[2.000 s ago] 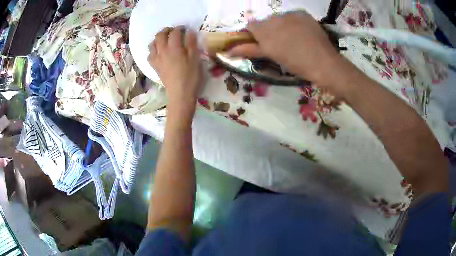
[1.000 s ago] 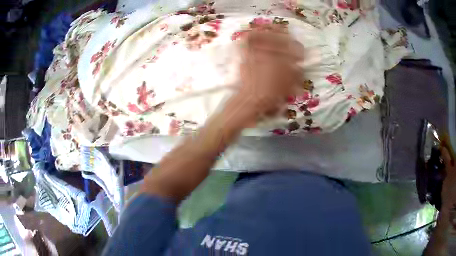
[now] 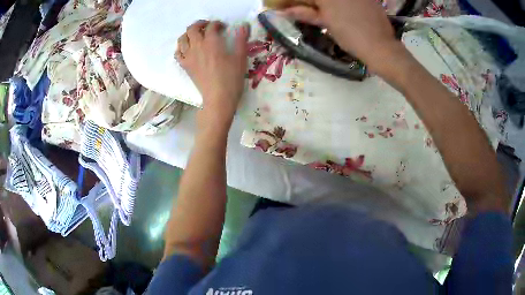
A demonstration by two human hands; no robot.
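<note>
The cream floral garment (image 3: 339, 121) lies spread over the white padded pressing buck (image 3: 155, 52), whose rounded left end is bare. My right hand (image 3: 360, 34) is closed around the tan handle of the steam iron (image 3: 316, 49). The iron's dark, shiny soleplate is over the garment's upper left part, its tip to the upper left; whether it presses flat I cannot tell. My left hand (image 3: 213, 60) is palm down on the buck at the garment's left edge, left of the iron, fingers bent and somewhat apart. Its fingertips are blurred, and no grip on the cloth shows.
Unpressed floral garments (image 3: 86, 86) are heaped at the left, beside dark blue cloth (image 3: 29, 101). White and blue hangers (image 3: 112, 167) hang below them. A pale hose (image 3: 460, 23) runs off to the upper right. More floral cloth (image 3: 460, 75) lies at the right. The green floor (image 3: 155, 213) shows below.
A second ago my left hand was over the garment and my right hand at the iron on the far right. Now the iron is over the garment, and my left hand is on the buck's left part.
</note>
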